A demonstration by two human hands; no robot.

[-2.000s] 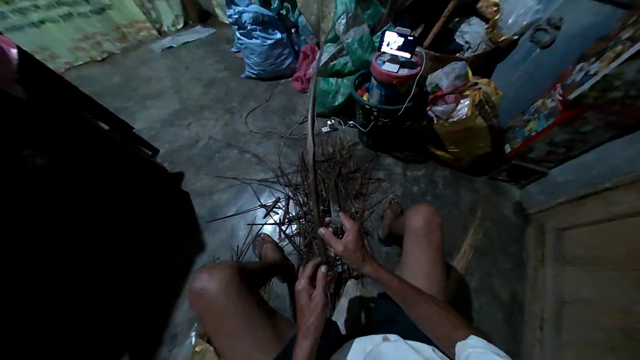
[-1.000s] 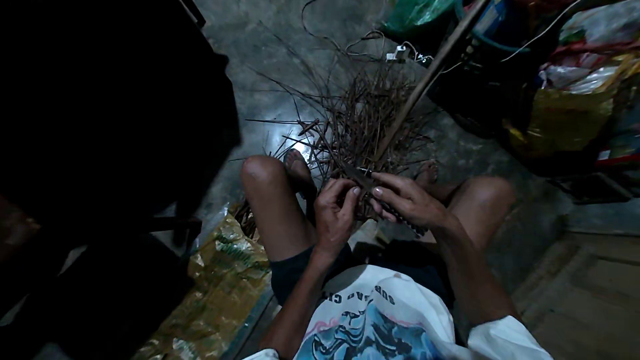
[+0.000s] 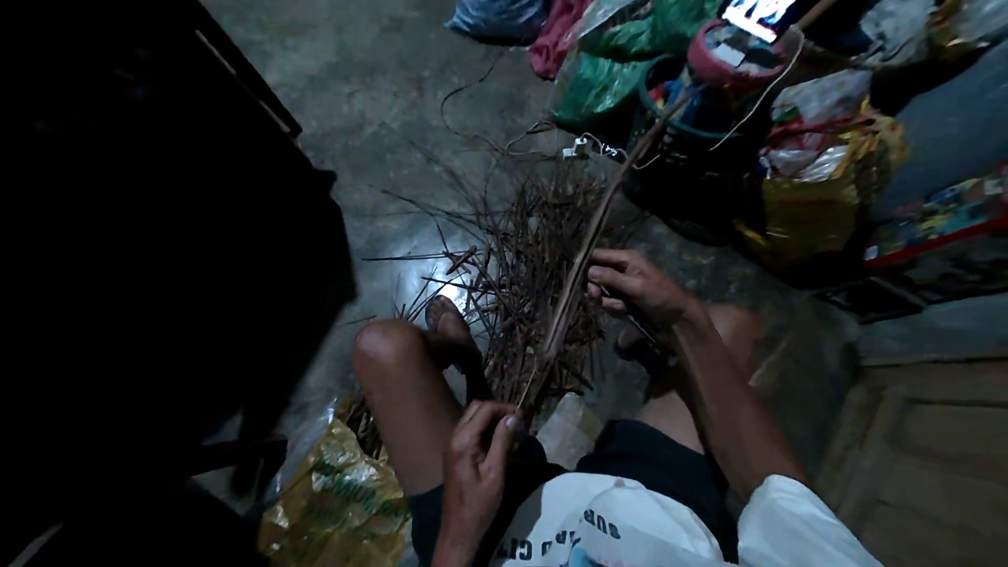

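Observation:
A long dry palm frond or leaf strip [image 3: 587, 244] slants from near my lap up toward the upper right, over a heap of dry brown stalks [image 3: 524, 260] on the floor between my feet. With my left hand [image 3: 480, 453] I pinch a thin pale end at its lower part. My right hand [image 3: 630, 287] is beside the strip's middle, fingers curled around a dark, thin tool, perhaps a knife, mostly hidden by the fingers and wrist. Whether the right fingers also touch the strip is hard to tell.
A yellow plastic sack [image 3: 339, 500] with stalks lies by my left knee. Beyond the heap are a white plug on a cable [image 3: 579, 147], a dark basket [image 3: 685, 134] with a pink tub [image 3: 736, 59], a lit screen [image 3: 757, 16], and green bags [image 3: 602, 87]. Dark furniture stands left.
My hands, close together one second ago, are now apart: the left low by my lap, the right farther up beside the strip. The view has swung noticeably.

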